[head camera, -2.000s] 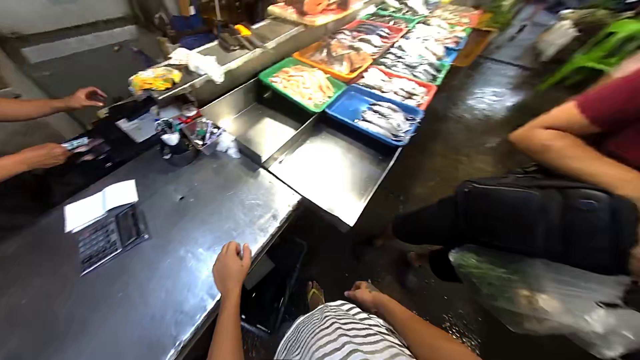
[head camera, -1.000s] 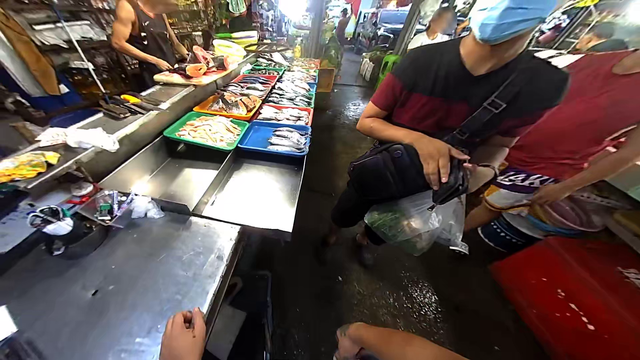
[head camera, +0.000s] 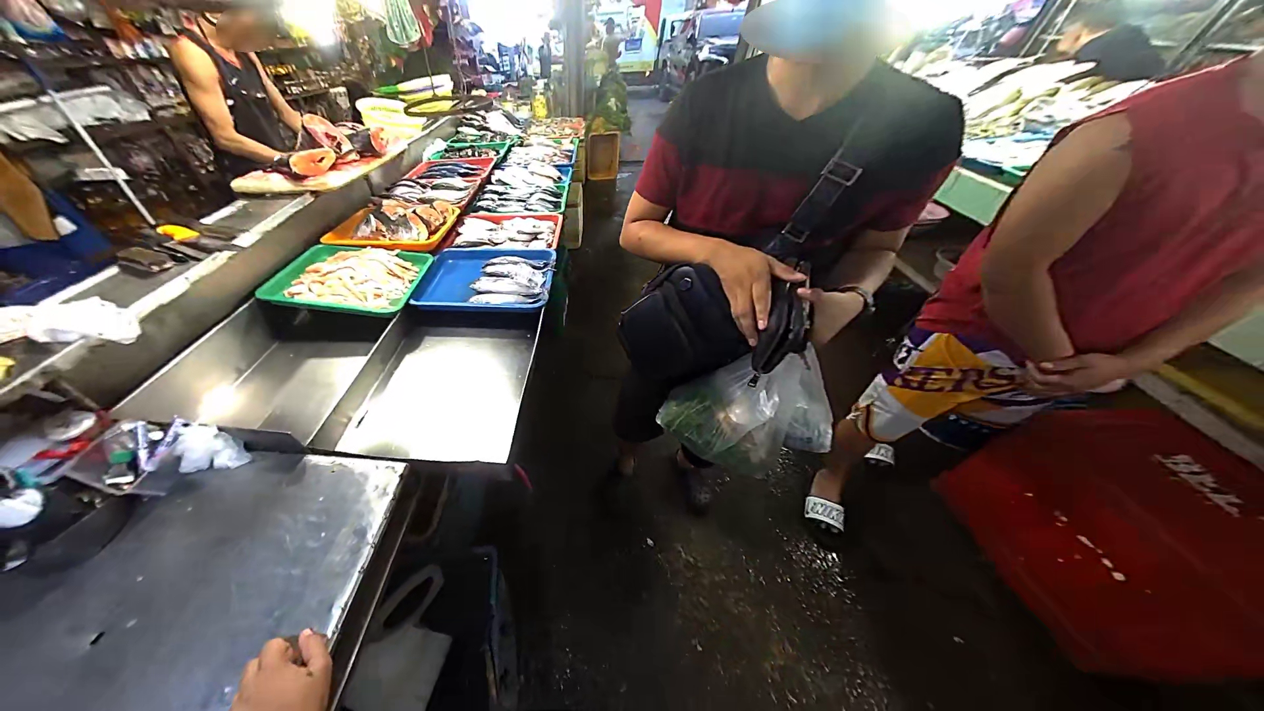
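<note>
At the bottom edge, my left hand (head camera: 284, 673) rests by the metal edge of the steel counter (head camera: 212, 553), its fingers curled, with no object visible in it. My right hand is out of view. Beyond the counter lie two shallow steel trays (head camera: 434, 395). Behind them, a green tray (head camera: 267, 286) bears pinkish seafood pieces and a blue tray (head camera: 430, 286) bears small silver fish (head camera: 512, 280). Across the wet aisle, a person in a black and red shirt (head camera: 790, 148) has both hands on a black pouch (head camera: 785, 331), with plastic bags (head camera: 741, 410) hanging below.
A red box (head camera: 1106, 543) stands at the right, beside a person in a red sleeveless top (head camera: 1175, 188). Below the counter edge is a white bag (head camera: 400, 657). Behind the stall, another person handles cut fish on a board (head camera: 262, 184). A plastic-wrapped bundle (head camera: 207, 446) sits at the counter's corner.
The view has swung up and to the right since the first frame. My right hand, seen at the bottom earlier, has left the view. The person opposite still has hands at the black pouch.
</note>
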